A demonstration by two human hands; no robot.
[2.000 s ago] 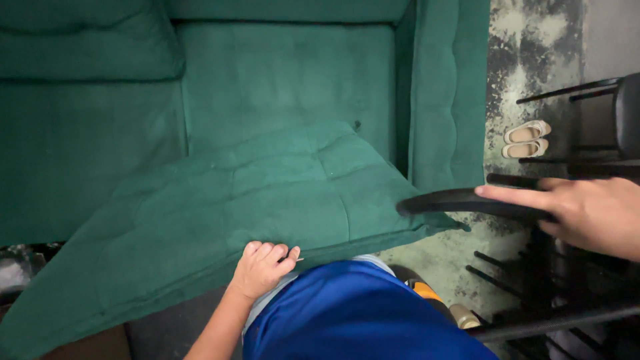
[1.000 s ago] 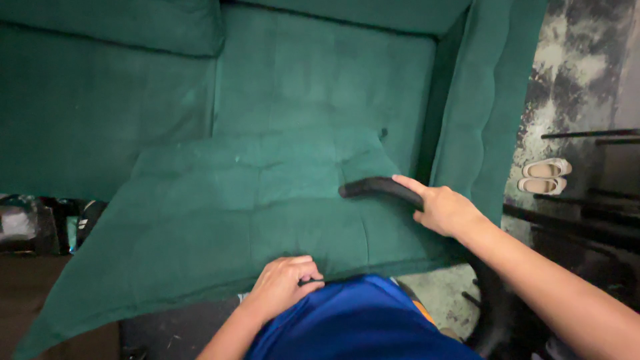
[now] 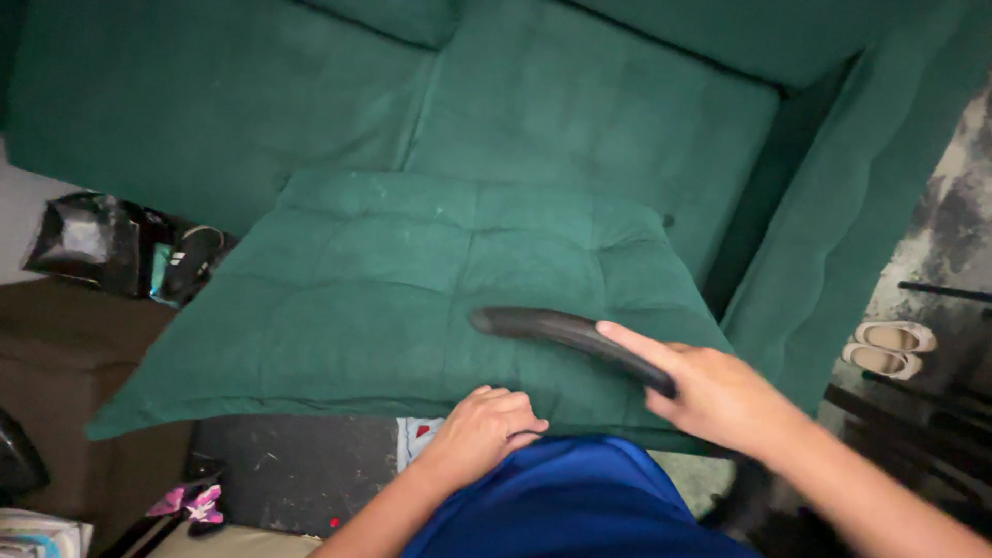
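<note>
A large green tufted cushion [image 3: 387,310] leans from the seat of a green sofa [image 3: 589,101] toward my body. My right hand [image 3: 713,395] grips a curved black vacuum cleaner wand [image 3: 573,333], index finger laid along its top. The wand's blurred tip lies over the middle of the cushion, which shows small pale specks toward its far edge. Near the middle of the cushion's front edge, my left hand [image 3: 496,426] is closed on the edge, knuckles up. Its fingertips are hidden.
The sofa's armrest [image 3: 845,209] rises at the right, with pale flat shoes [image 3: 891,349] on the floor beyond. Black bags [image 3: 93,240] stand at the left, above a brown upholstered piece [image 3: 77,349]. Papers [image 3: 46,535] and a pink patterned bow [image 3: 186,502] are at lower left.
My right hand has carried the wand's tip leftward across the cushion, from its right corner to its middle. My left hand stays at the front edge. The view has shifted left.
</note>
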